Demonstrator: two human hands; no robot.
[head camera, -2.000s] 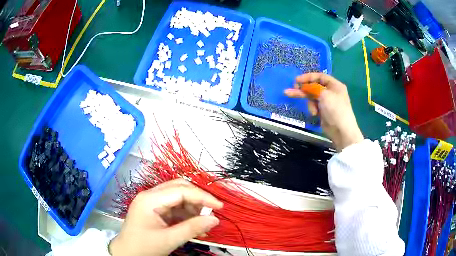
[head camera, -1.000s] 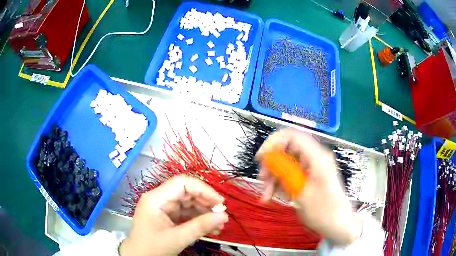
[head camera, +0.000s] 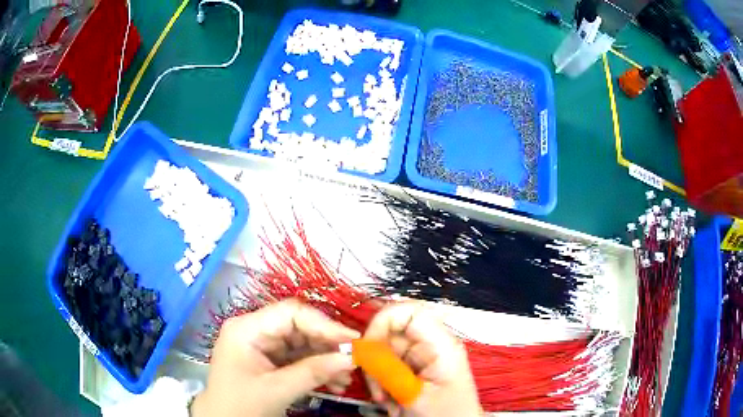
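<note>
My left hand (head camera: 273, 362) pinches a small white connector housing (head camera: 345, 348) between thumb and fingertips, low in the middle of the view. My right hand (head camera: 428, 350) holds the orange-handled tool (head camera: 387, 373), its upper end against or very near the housing. The contact point is too small to make out. Both hands are over the red lead wires (head camera: 521, 370), which fan out beneath them in the near part of the off-white tray. The black lead wires (head camera: 489, 265) lie in the compartment beyond.
The left blue tray (head camera: 134, 183) holds white and black pieces. Beyond the wire tray (head camera: 570, 232) are a blue tray of white blocks (head camera: 243, 138) and a blue tray of small grey-brown parts (head camera: 551, 147). Bundled harnesses (head camera: 658, 293) lie at right. Red boxes (head camera: 717, 138) stand at both sides.
My right hand has come back from the small-parts tray with the orange tool and met my left hand at the white housing. My left hand keeps its pinch and has barely moved.
</note>
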